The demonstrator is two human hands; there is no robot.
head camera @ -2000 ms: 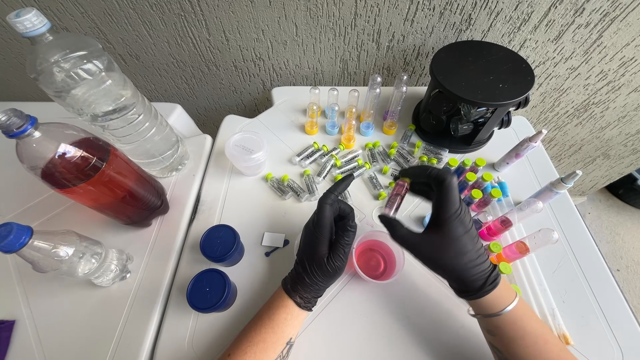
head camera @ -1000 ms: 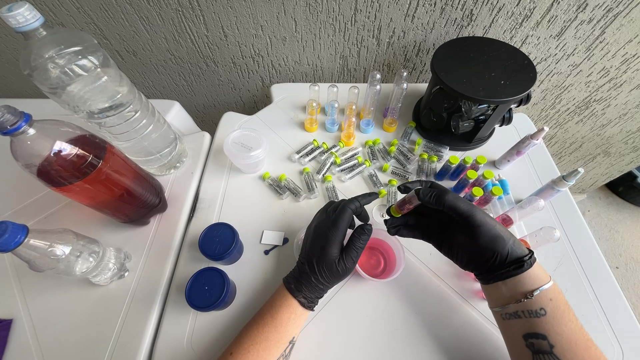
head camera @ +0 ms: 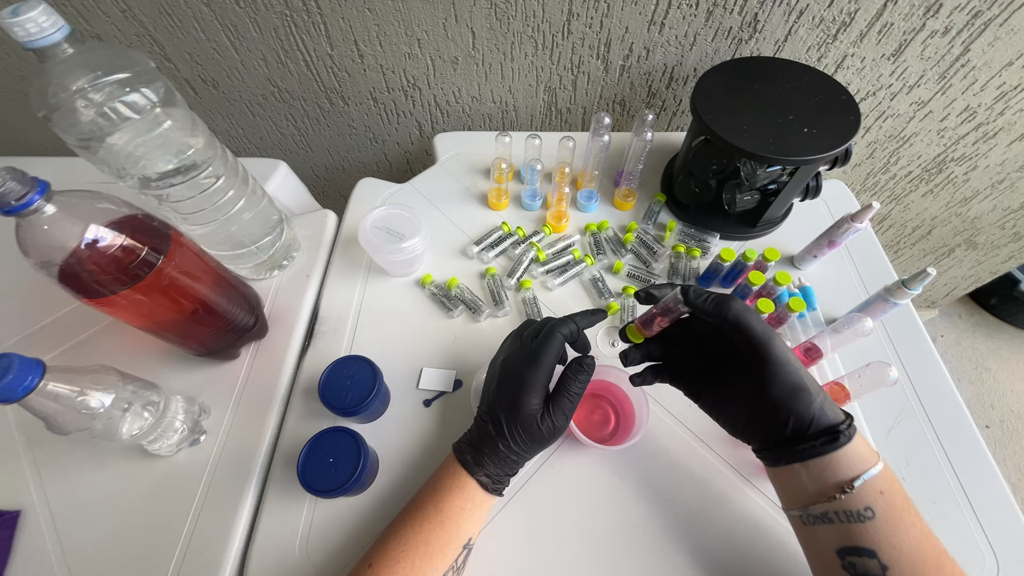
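Note:
Both my hands wear black gloves. My right hand [head camera: 720, 360] grips a small clear vial [head camera: 660, 314] with pinkish-red contents; its green cap points down and to the left. Fingers apart and holding nothing, my left hand [head camera: 540, 384] is beside a translucent cup of pink liquid [head camera: 604, 412], partly over its left edge. A small clear round piece [head camera: 613, 342] lies on the table between the hands. Behind them lie many clear green-capped vials [head camera: 568, 272] with printed writing. More green-capped vials with blue and red contents [head camera: 752, 280] stand just beyond my right hand.
Dome-topped tubes with coloured caps [head camera: 588, 200] stand at the back, beside a black round holder [head camera: 772, 112]. Blue-lidded jars [head camera: 352, 388], a white lidded cup [head camera: 394, 240], a small white card [head camera: 437, 379] and large bottles [head camera: 144, 280] are at left. Pointed-tip tubes [head camera: 892, 292] are at right.
The vial in my right hand has gone from nearly upright to tilted, its green cap now low at the left. My left fingers have moved slightly right.

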